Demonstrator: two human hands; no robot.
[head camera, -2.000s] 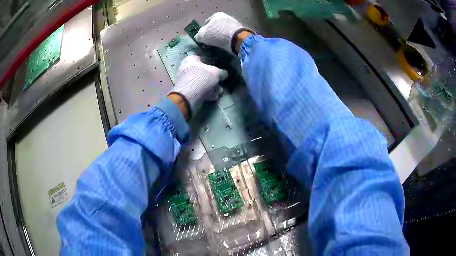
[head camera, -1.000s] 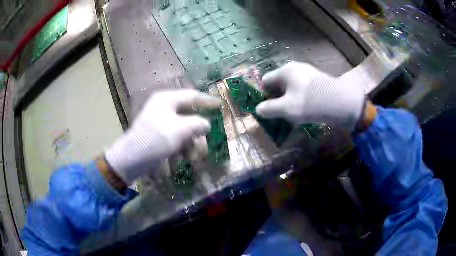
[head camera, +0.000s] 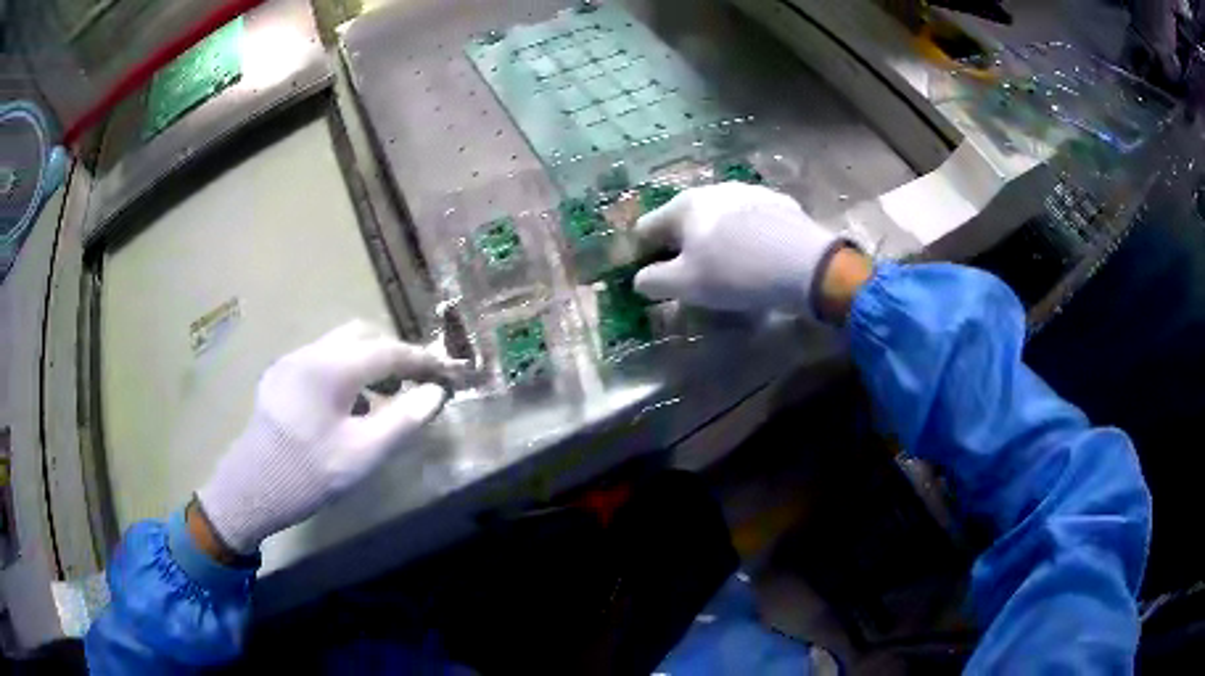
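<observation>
A clear blister tray (head camera: 554, 293) holds several small green boards in pockets: a back row, plus a lower-left board (head camera: 522, 350) and one beside it (head camera: 625, 317). My right hand (head camera: 740, 251), white-gloved, reaches over the tray from the right. Its thumb and forefinger are at the board beside the lower-left one; any grip is hidden. My left hand (head camera: 328, 429), also gloved, has thumb and forefinger at the tray's left edge. The blur hides whether it grips. The pale green fixture (head camera: 595, 93) lies directly behind the tray, with its slots showing and no panel on it.
The perforated grey metal table (head camera: 430, 126) carries fixture and tray; its front edge runs below. A green sheet (head camera: 196, 77) lies at upper left, above a pale panel with a warning label (head camera: 231, 284). A white flap (head camera: 958, 198) and clear plastic trays (head camera: 1057, 112) are at right.
The view has shifted. Both hands moved from over the fixture to the tray, then my left hand moved left to its edge. Boards now show in a lower row.
</observation>
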